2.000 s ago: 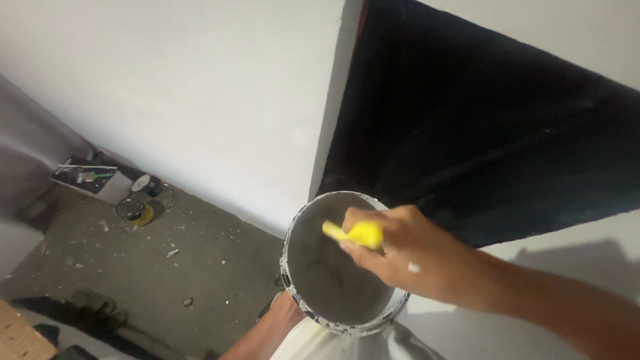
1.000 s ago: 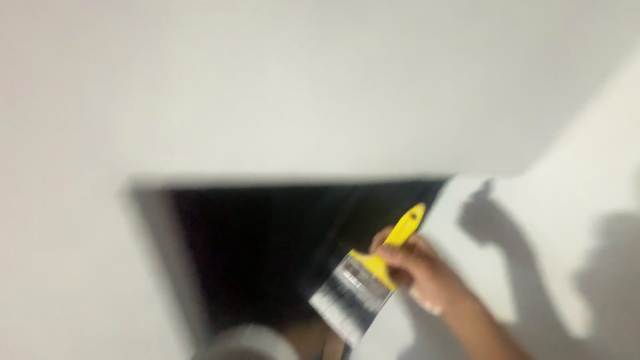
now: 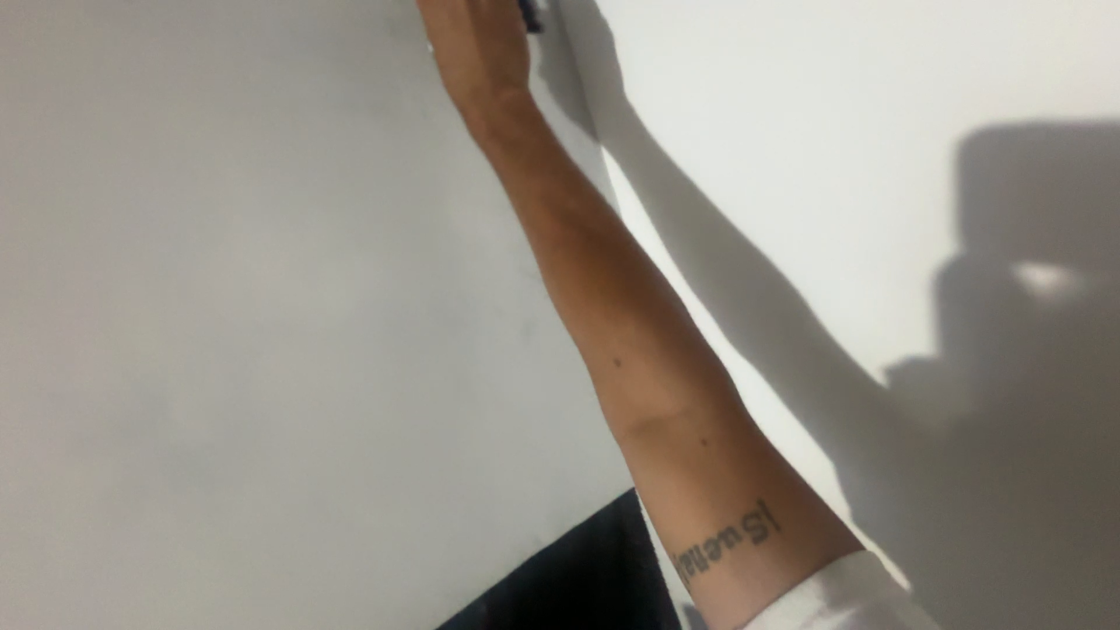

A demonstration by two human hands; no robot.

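My right hand is at the top edge of the head view, cut off by the frame, with the arm stretched up from the lower right. A small dark piece, probably the bristles of the paintbrush, shows just right of the hand, close to the corner where two white walls meet. The fingers and the brush's yellow handle are out of the frame. My left hand is not seen, nor is the paint bucket.
A pale wall fills the left, and a second white wall on the right bears shadows of the arm and body. Below is the corner of a black panel or opening.
The view has swung strongly. My right hand, which held the yellow-handled brush over the black area, has moved up along the wall corner. The bucket has left the view.
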